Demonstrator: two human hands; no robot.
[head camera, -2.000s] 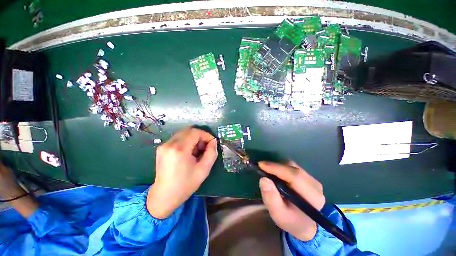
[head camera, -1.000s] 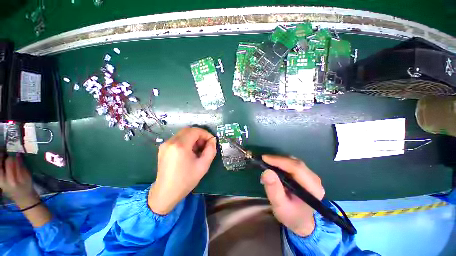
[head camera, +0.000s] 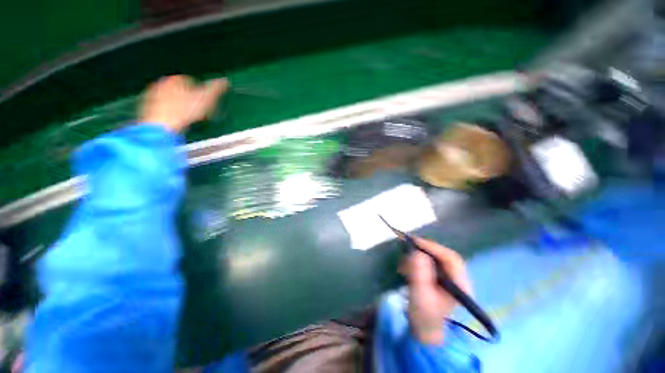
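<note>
My right hand (head camera: 432, 288) holds the black soldering iron (head camera: 456, 293) like a pen, its tip over the white sheet (head camera: 390, 216). My left hand (head camera: 182, 100) is stretched forward past the pale rail, over the green surface beyond it. It is blurred, and I cannot tell whether it holds anything. The heap of circuit boards (head camera: 281, 182) is a green and white blur on the mat, right of my left sleeve. The whole view is strongly smeared by motion.
A pale rail (head camera: 350, 115) crosses behind the bench mat (head camera: 292, 284). A tan round roll (head camera: 464, 155) and a dark box (head camera: 383, 146) stand behind the white sheet. Dark equipment with a white patch (head camera: 565, 166) is at the right, with blue cloth below it.
The view has swung right. My left hand has left the bench board and reached far forward beyond the rail. My right hand with the iron has moved from the board to the white sheet.
</note>
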